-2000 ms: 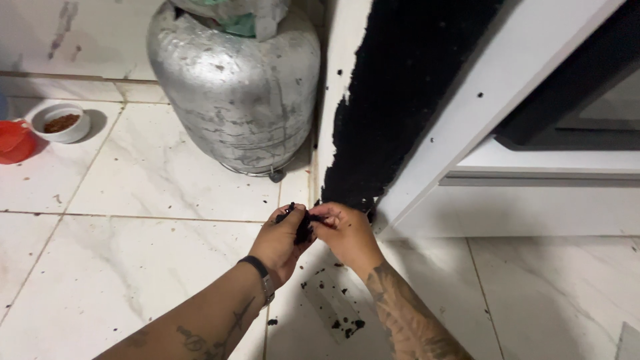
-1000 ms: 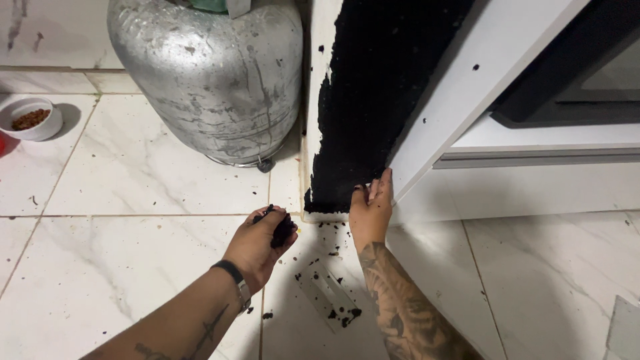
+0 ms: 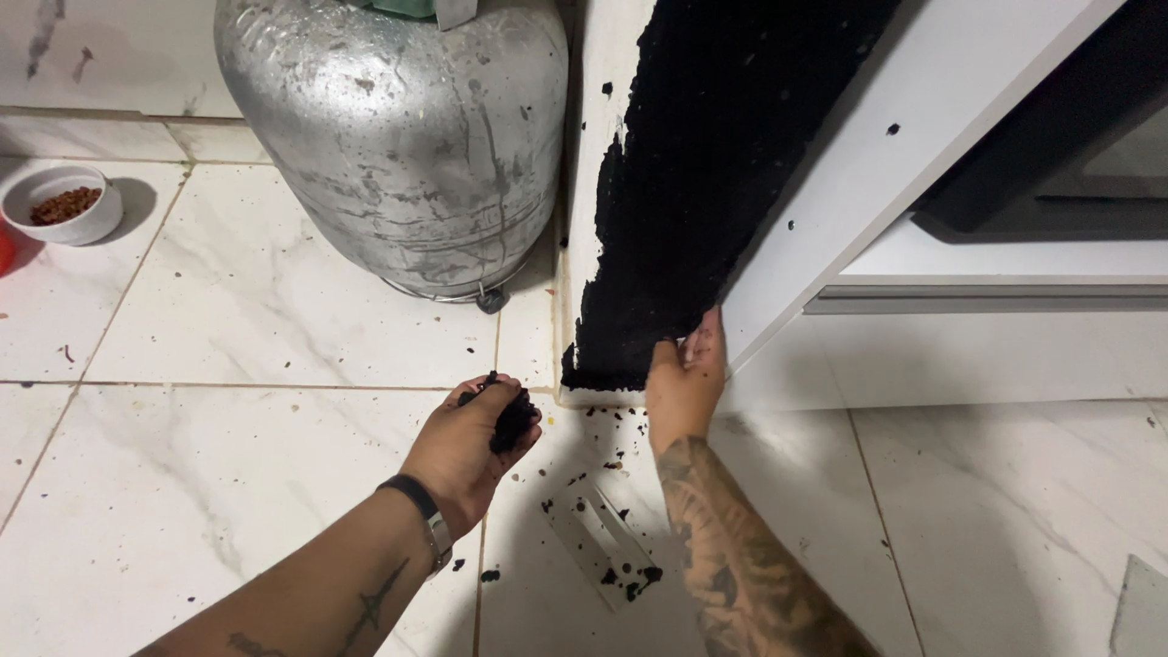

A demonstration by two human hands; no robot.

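My left hand (image 3: 474, 438), with a dark band at the wrist, is closed around a clump of crumbly black material (image 3: 511, 422), above the tiled floor. My right hand (image 3: 689, 370) touches the lower right edge of a rough black coating (image 3: 675, 228) on the narrow wall end, beside the white cabinet side panel (image 3: 785, 219). Its fingertips are partly hidden against the surface, so whether they pinch anything does not show. The coating has a ragged left border with white wall beside it. Black crumbs (image 3: 651, 575) lie below on and around a flat rectangular plate (image 3: 598, 543).
A worn silver gas cylinder (image 3: 411, 146) stands left of the wall end. A white bowl of brown pellets (image 3: 91, 219) is at the far left, next to a red object (image 3: 5, 251). A black oven front (image 3: 1049, 155) is set at the right.
My hands were together two seconds ago at the black clump. They have parted: my right hand moved to the base of the black coating, while the clump stayed in my left hand.
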